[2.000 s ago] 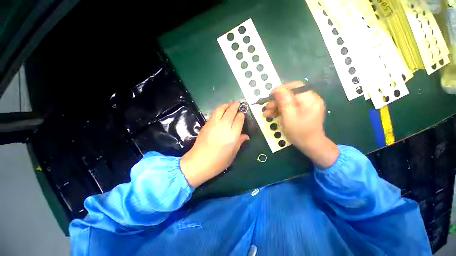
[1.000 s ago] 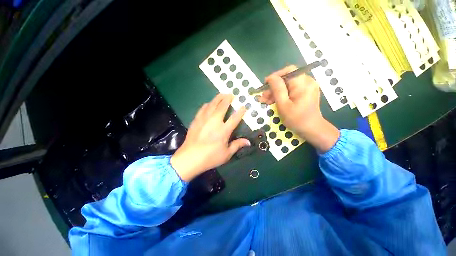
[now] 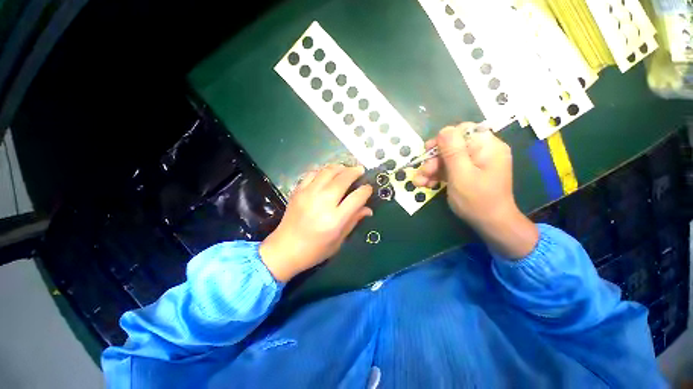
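My right hand [image 3: 475, 167] holds shiny tweezers [image 3: 435, 154], their tips pointing left over the lower part of a white liner sheet [image 3: 334, 99] with two rows of black discs. My left hand [image 3: 323, 213] lies at the sheet's lower left edge, fingertips on a small dark plate [image 3: 383, 188] with round openings that show as pale rings; the fingers partly hide it. Whether the tweezer tips hold a disc is too small to tell. A small pale ring [image 3: 373, 237] lies alone on the green mat near my body.
A glossy black tray [image 3: 220, 186] is left of my left hand. Fanned adhesive sheets [image 3: 486, 61], yellow sheets [image 3: 577, 34] and a clear bag [image 3: 672, 72] are at the upper right. Blue and yellow tape [image 3: 562, 163] and a second black tray [image 3: 646, 235] are at the right.
My right hand has moved slightly down and right with the tweezers. The sheet sits higher and further left in view, and the plate's rings sit higher. My left hand stays beside the plate.
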